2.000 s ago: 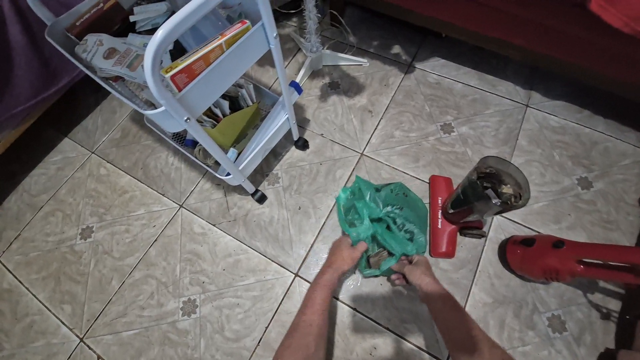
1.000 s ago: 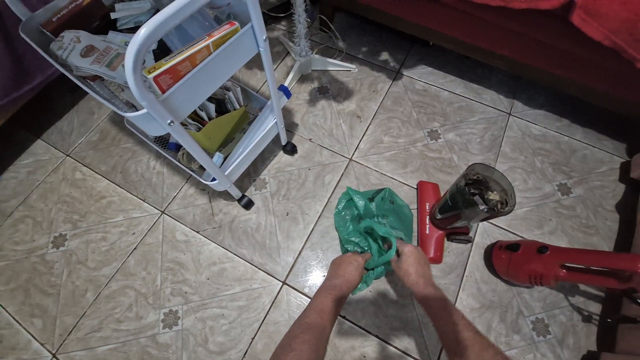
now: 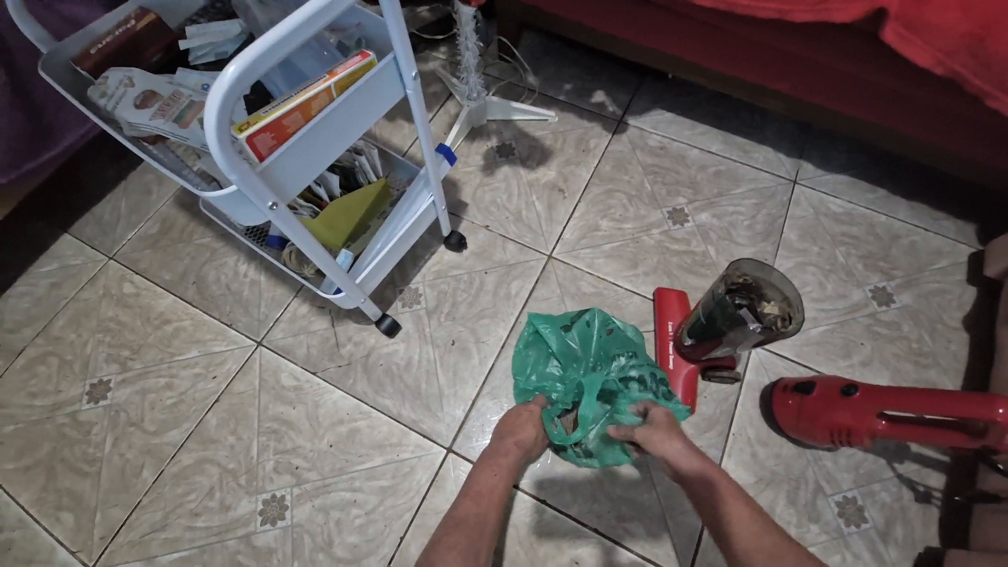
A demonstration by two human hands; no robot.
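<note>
A crumpled green plastic bag (image 3: 587, 358) rests on the tiled floor, its handle loops toward me and something brownish showing in its opening. My left hand (image 3: 521, 431) grips the bag's near left edge. On the right side, my right hand (image 3: 652, 431) pinches the bag's film between thumb and fingers. Just beyond the bag's right edge lies a red vacuum floor head (image 3: 671, 339). Attached to it, a clear dust container (image 3: 744, 307) leans to the right, with dark debris inside. The red vacuum body (image 3: 835, 409) lies farther right.
A white wheeled cart (image 3: 339, 134) with boxes and papers stands at the upper left. Behind it is a white stand with splayed feet (image 3: 480, 110), near a thin cable. Red fabric (image 3: 945, 47) hangs at the upper right. Small bits of dirt dot the tiles (image 3: 354, 394).
My hands have moved apart at the bag's opening, which now shows between them; one second ago they were close together at its handles. The bag is spread wider toward the floor head.
</note>
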